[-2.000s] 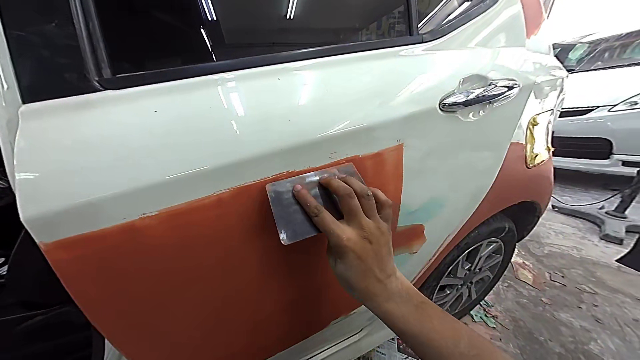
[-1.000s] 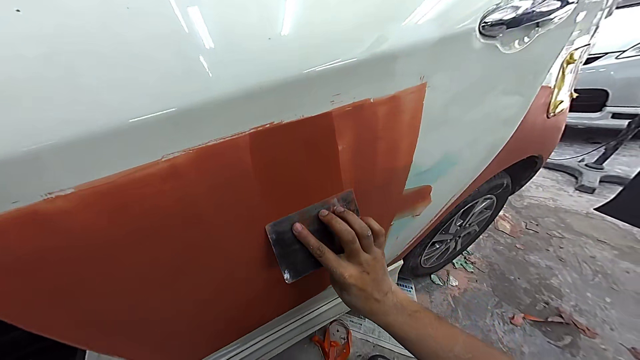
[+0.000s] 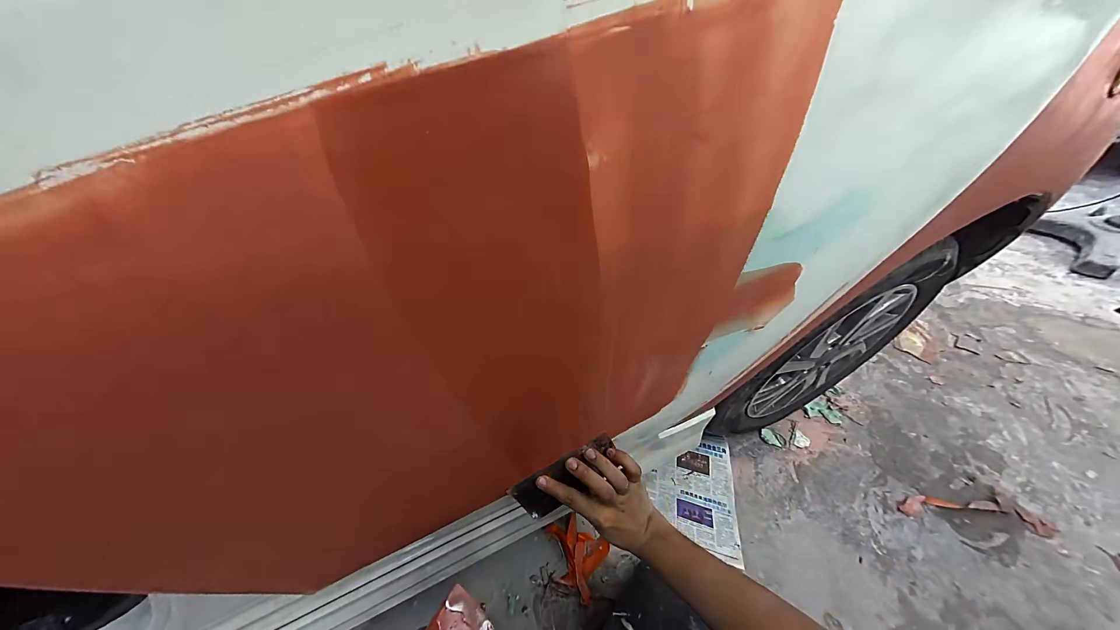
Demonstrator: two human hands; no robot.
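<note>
A flat, thin metal body-filler spreader (image 3: 535, 495) is in my right hand (image 3: 617, 503), with the fingers spread over its face. It lies against the bottom edge of the orange-brown coated area on the car's side panel (image 3: 219, 350), just above the sill. Above the spreader a darker, smooth band (image 3: 472, 219) runs up the coating to its ragged top border. Pale green-white paint (image 3: 910, 114) borders the coating above and to the right. A short orange smear (image 3: 761, 293) sticks out at the coating's right edge. My left hand is out of view.
The ribbed door sill (image 3: 411, 569) runs under the panel. Newspaper (image 3: 709, 503) lies on the floor beside the rear wheel (image 3: 827, 354). Orange scraps (image 3: 582, 556) lie below the sill, and more dried scraps (image 3: 980, 507) are scattered on the grey concrete floor (image 3: 875, 542) at right.
My right hand with the spreader has moved down the panel from near the coating's top edge to its bottom edge. The darker band behind it has lengthened. The view has moved lower and closer.
</note>
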